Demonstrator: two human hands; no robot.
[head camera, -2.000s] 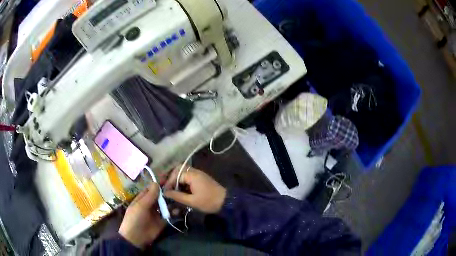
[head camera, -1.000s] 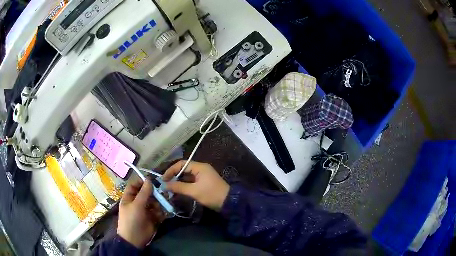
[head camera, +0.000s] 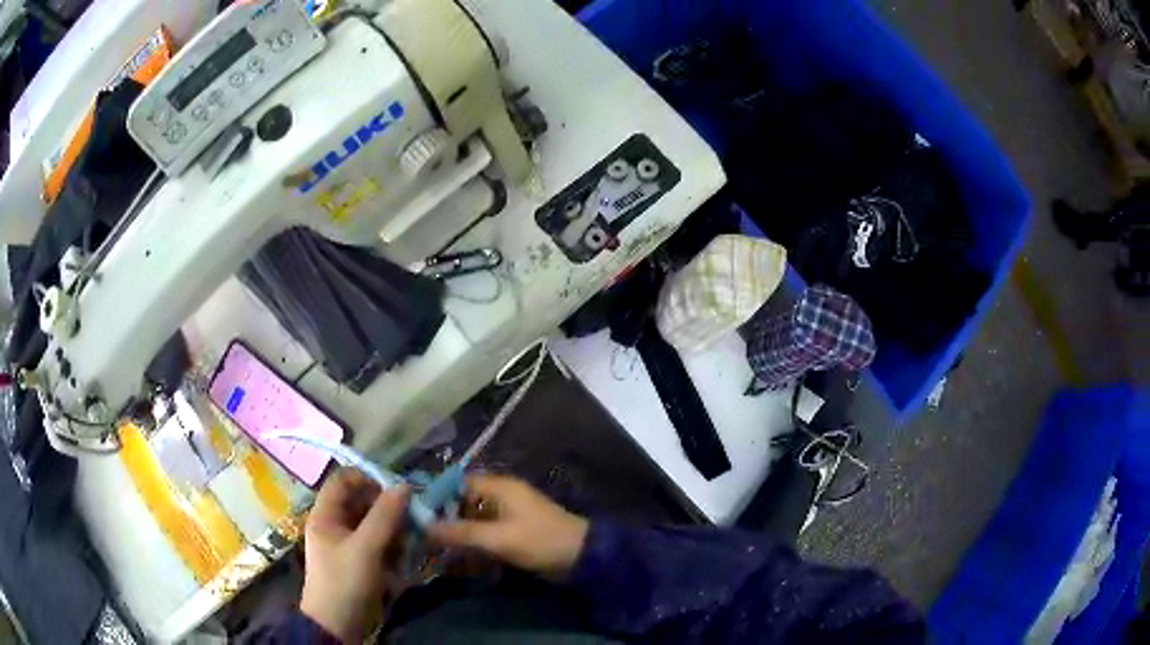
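Note:
My left hand (head camera: 349, 542) and my right hand (head camera: 511, 519) are close together at the table's front edge. Both grip a pale blue device with a cable (head camera: 435, 494) between their fingertips. Its white-blue cord runs left over the phone and up right to the table edge. The fingers hide part of the device, and its details are blurred. The smartphone (head camera: 275, 412), with a pink-lit screen, lies flat on the table just beyond my left hand.
A white sewing machine (head camera: 303, 151) stands across the table. Dark fanned strips (head camera: 347, 302) lie under its arm. Yellow tape (head camera: 177, 504) marks the table's front left. Checked covers (head camera: 721, 292) and a black strip (head camera: 681, 410) lie right. A blue bin (head camera: 1009, 227) holds dark cloth.
My hands have moved slightly within the view and stay close together on the pale blue device. The cord from it lies further across the phone. The camera view has shifted.

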